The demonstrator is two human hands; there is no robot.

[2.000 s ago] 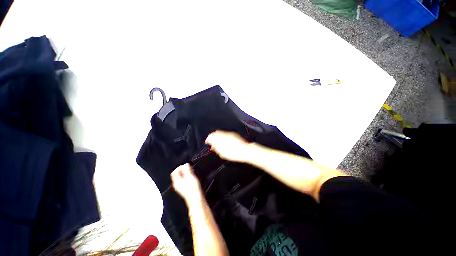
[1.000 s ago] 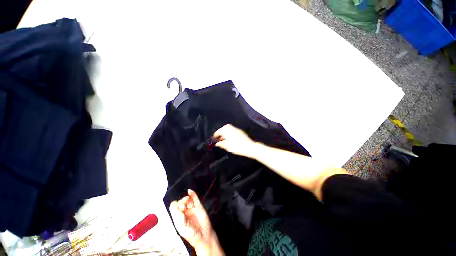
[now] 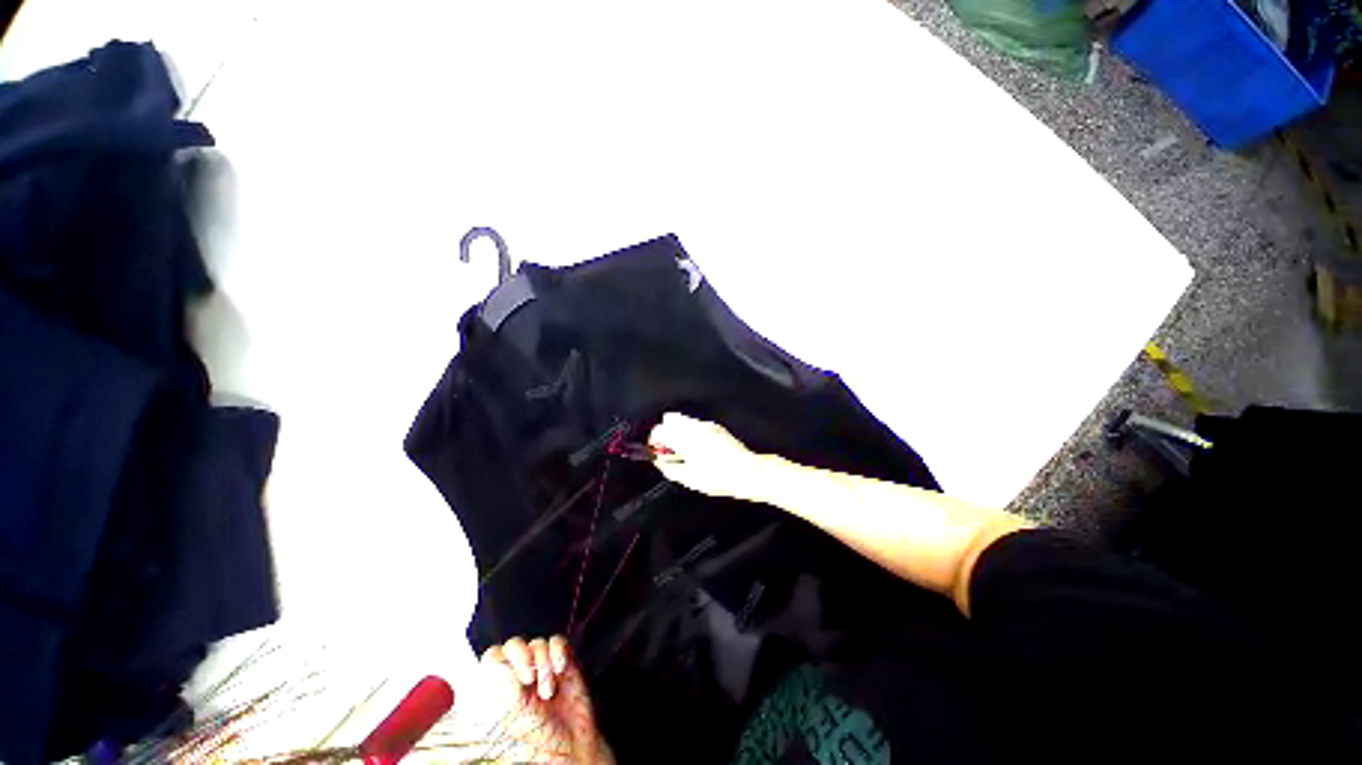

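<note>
The black vest (image 3: 538, 404) lies front up on the white table, with its hanger hook (image 3: 484, 239) above the neckline. My right hand (image 3: 702, 456) is closed at the centre front on a small dark-tipped tool that looks like thread snips, partly hidden by the fingers. Red thread (image 3: 592, 534) runs from near the tool's tip down to my left hand (image 3: 550, 697). My left hand is at the vest's lower left edge, fingers curled at the thread; their grip is small and blurred. Light stitch marks show on the vest front.
A navy garment pile (image 3: 120, 389) covers the left side of the table. A red thread spool (image 3: 408, 720) lies at the near edge beside loose thread lengths (image 3: 247, 717). A blue bin (image 3: 1222, 72) and a green sack (image 3: 1031, 33) are on the floor beyond the table.
The snips seen on the right of the table are gone from there. My left hand moved down toward the near edge and its fingers curled. The red thread now spans between the hands.
</note>
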